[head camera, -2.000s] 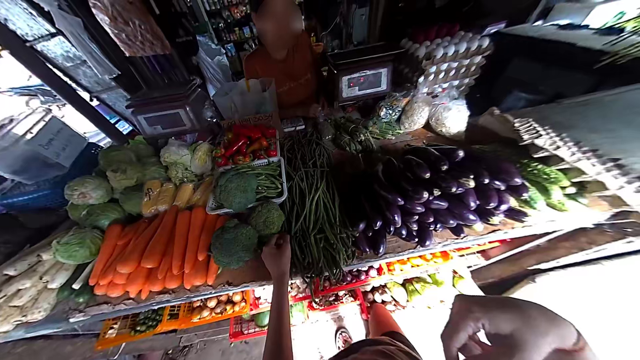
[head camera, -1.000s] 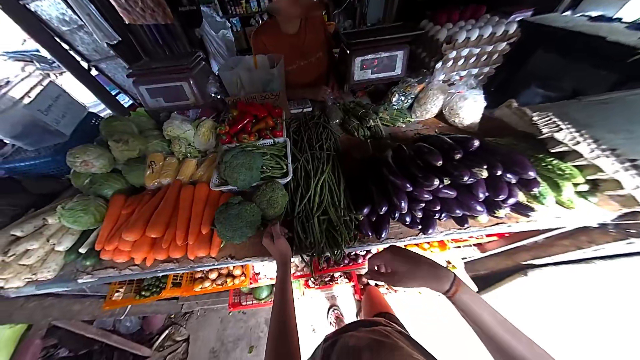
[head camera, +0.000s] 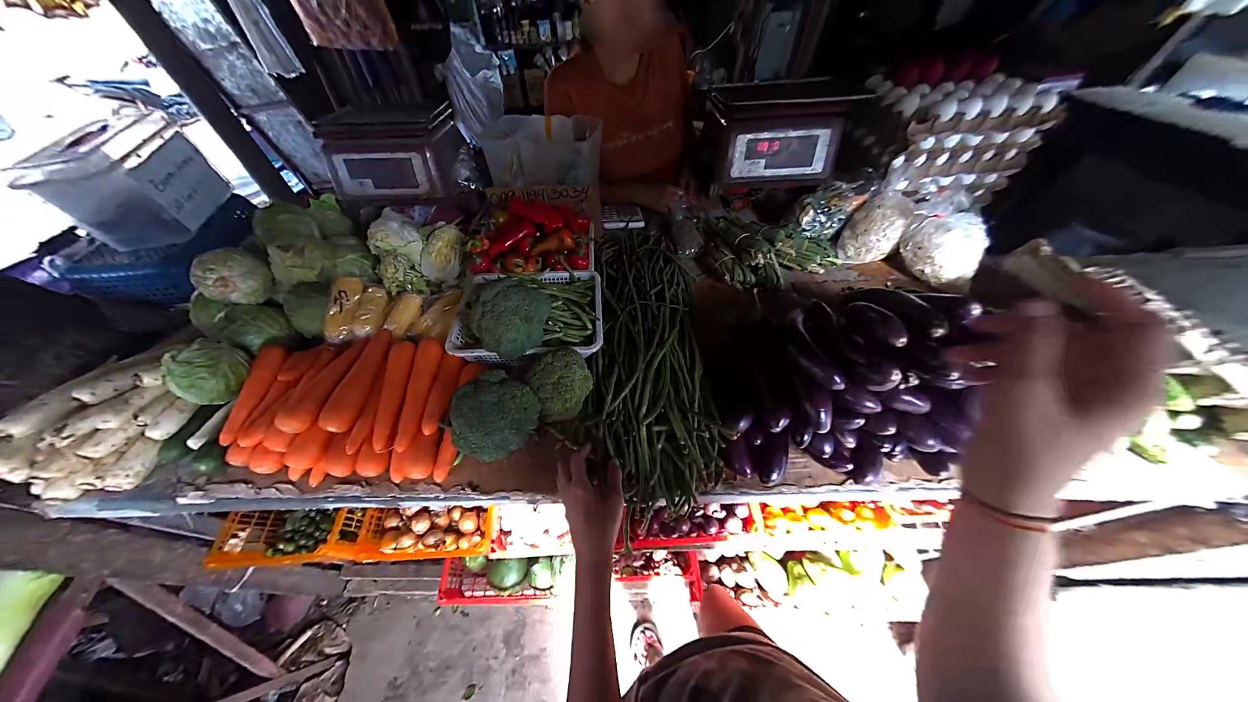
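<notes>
My left hand (head camera: 591, 499) rests at the stall's front edge, its fingers slightly apart, just below two broccoli heads (head camera: 494, 415) and left of a pile of long green beans (head camera: 651, 370). Raised over the right end of the purple eggplants (head camera: 868, 375) is my right hand (head camera: 1068, 366), motion-blurred, a cord around its wrist. A tan, folded, paper-like thing (head camera: 1045, 276) shows at its fingertips; whether it is held cannot be told. Orange carrots (head camera: 361, 400) lie left of the broccoli. A white basket (head camera: 597, 341) holds green beans and broccoli.
Across the stall stands a person in an orange shirt (head camera: 624, 112), between two scales (head camera: 780, 146) (head camera: 382, 168). Stacked egg trays (head camera: 960, 146) and bagged goods (head camera: 944, 249) are at the back right. Cabbages (head camera: 232, 276) and white radishes (head camera: 97, 429) lie left. Orange crates (head camera: 229, 556) sit below the front edge.
My right hand has moved right and up, from near the front edge below the eggplants to above their right end. My left hand stays at the front edge by the broccoli.
</notes>
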